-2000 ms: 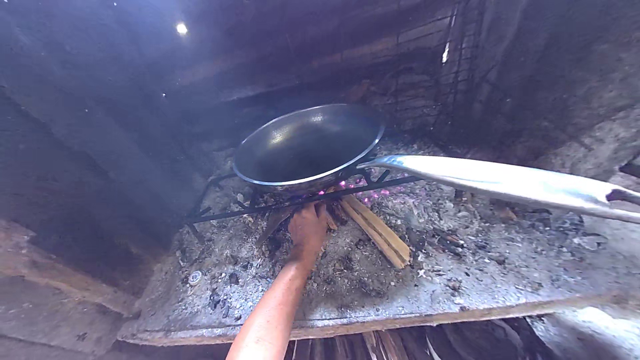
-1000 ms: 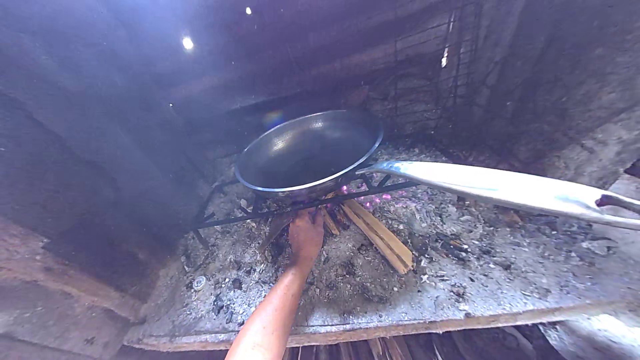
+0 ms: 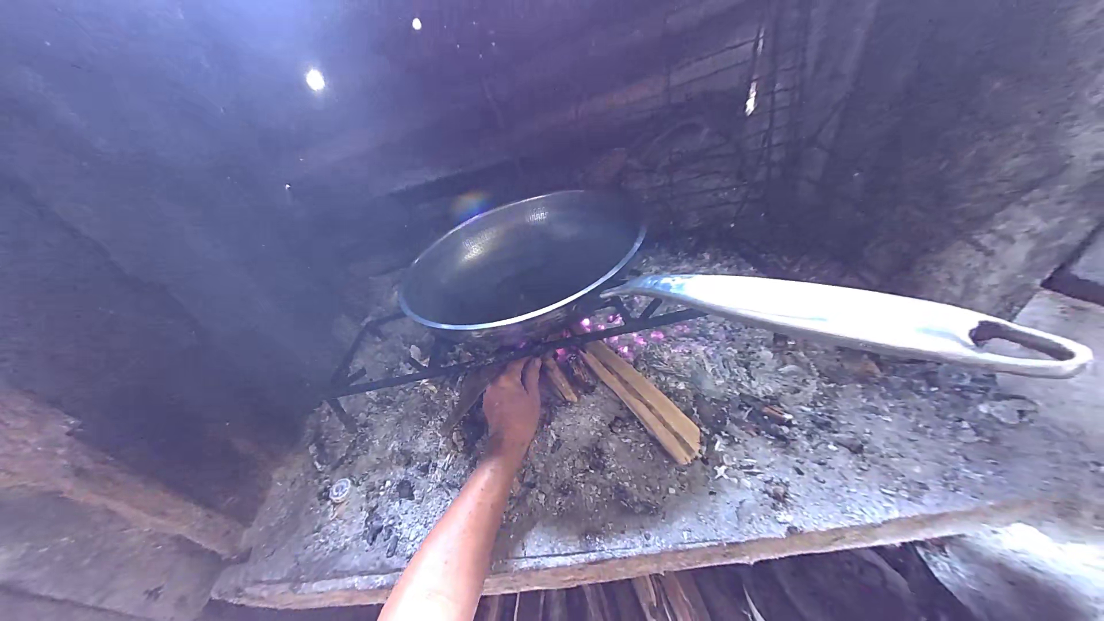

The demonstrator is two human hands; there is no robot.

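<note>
My left hand reaches under the front bar of a black metal grate. Its fingertips are partly hidden at the dark wood and embers beneath a pan, so a grip cannot be made out. The dark, deep frying pan rests tilted on the grate, its long shiny metal handle pointing right. Just right of my fingers lie a short stick of firewood and a longer split piece, one end toward the glowing embers. My right hand is out of view.
Ash and charcoal bits cover the concrete hearth slab. A small round object lies at its left. More firewood is under the front edge. Dark walls, a wire mesh and haze surround the hearth.
My left hand stays low by the embers and has shifted only slightly. The pan, grate and split firewood keep their places.
</note>
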